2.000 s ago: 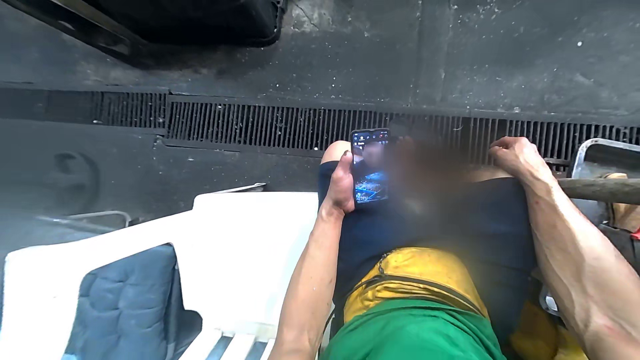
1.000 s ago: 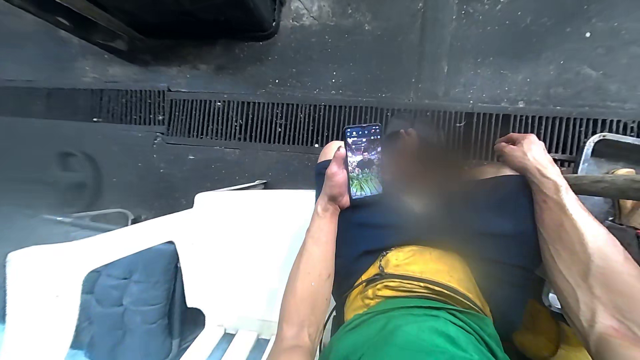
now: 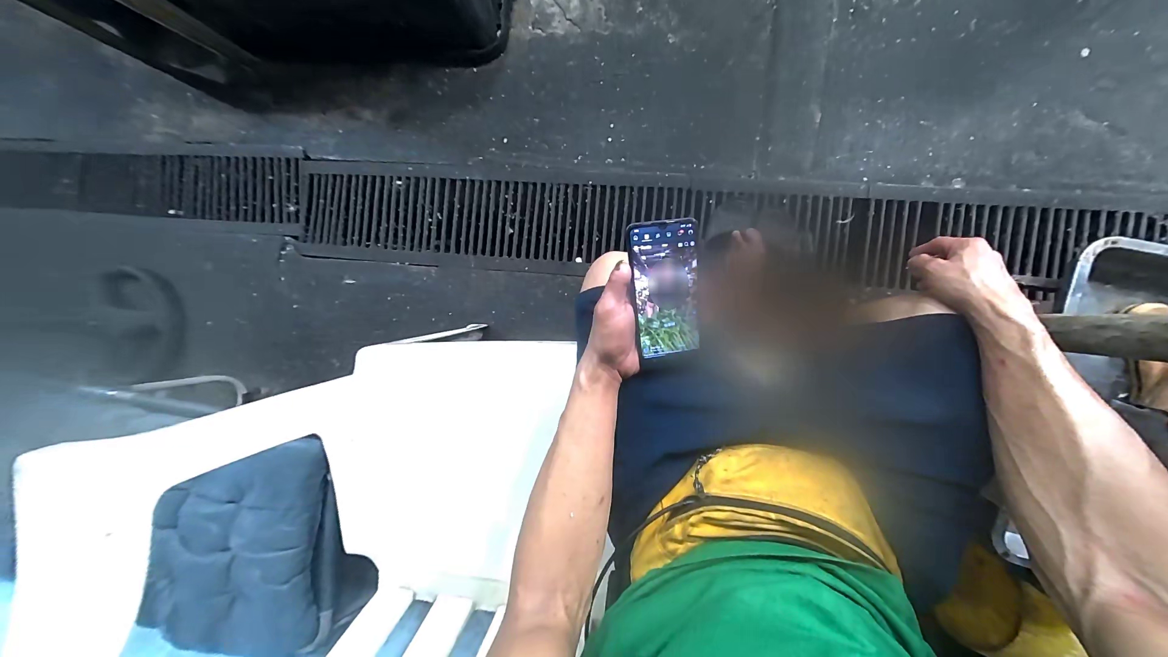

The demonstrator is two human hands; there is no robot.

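Note:
My left hand holds a smartphone upright over my left thigh, with the thumb along its near side edge. Its lit screen shows a picture with green grass low down. Resting by my right knee, my right hand has loosely curled fingers, and I see nothing in it. Dark blue shorts cover my thighs, and a yellow bag or cloth with a black cord lies at my waist above a green shirt. A blurred patch hides what is between my knees.
A white plastic chair stands at my left, near a tufted dark cushion. A slotted drain grate crosses the dark floor ahead. At the right are a wooden pole and a metal-rimmed tray or frame. A black container is at the top left.
The picture on the smartphone's screen has changed from a mostly blue one to one with green grass. Both hands stay in nearly the same places.

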